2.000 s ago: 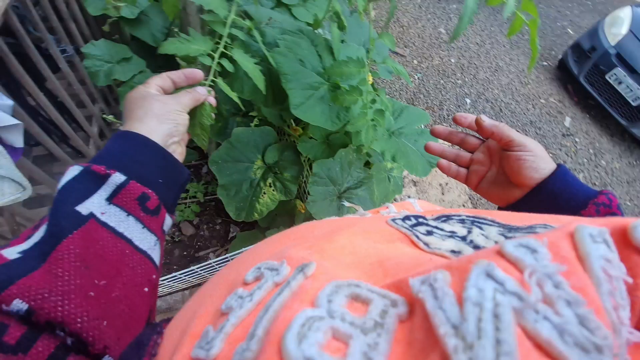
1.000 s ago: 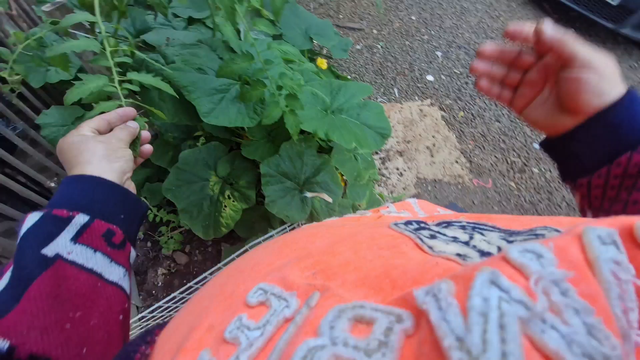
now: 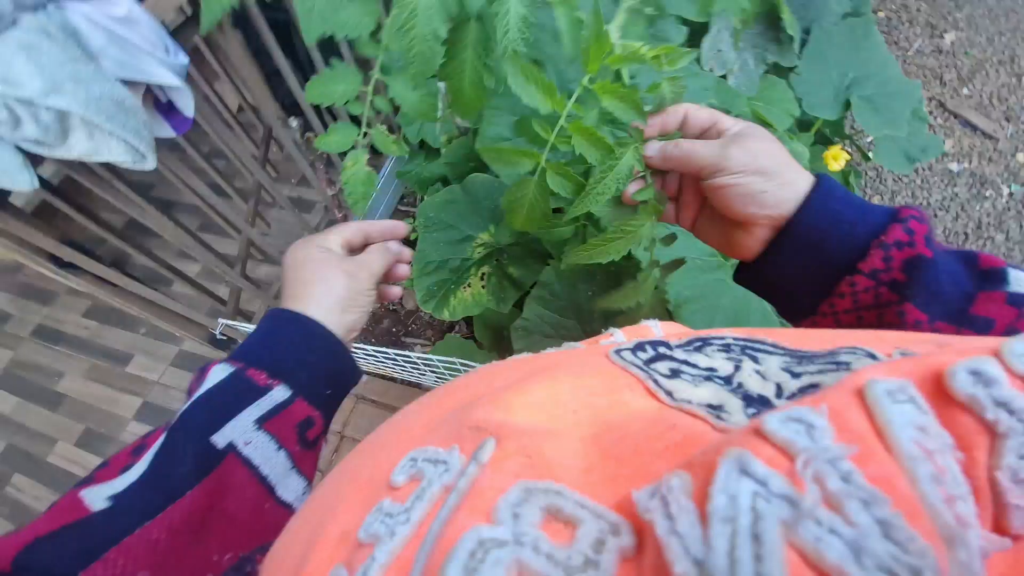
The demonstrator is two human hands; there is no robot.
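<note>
My right hand (image 3: 724, 172) has its thumb and forefinger closed on a green leafy stem with toothed leaflets (image 3: 612, 180), toward the right of the plants. On the left, my left hand (image 3: 348, 272) has its fingers and thumb drawn together beside a broad round leaf (image 3: 472, 248) with yellow and brown spots; whether something thin is between its fingertips cannot be made out. A yellow flower (image 3: 836, 158) shows just right of my right hand. Dark soil (image 3: 408, 324) lies under the leaves.
A slatted fence (image 3: 240, 184) stands at the left with pale cloths (image 3: 76, 88) hung on it. Patterned tiles (image 3: 88, 384) lie beyond it. White wire mesh (image 3: 412, 364) edges the bed near my orange shirt (image 3: 512, 416). Gravel (image 3: 944, 72) is at the upper right.
My right hand was raised over the gravel with nothing in it and has come left to a leafy stem. My left hand has let go of the stem it held. The view has shifted left.
</note>
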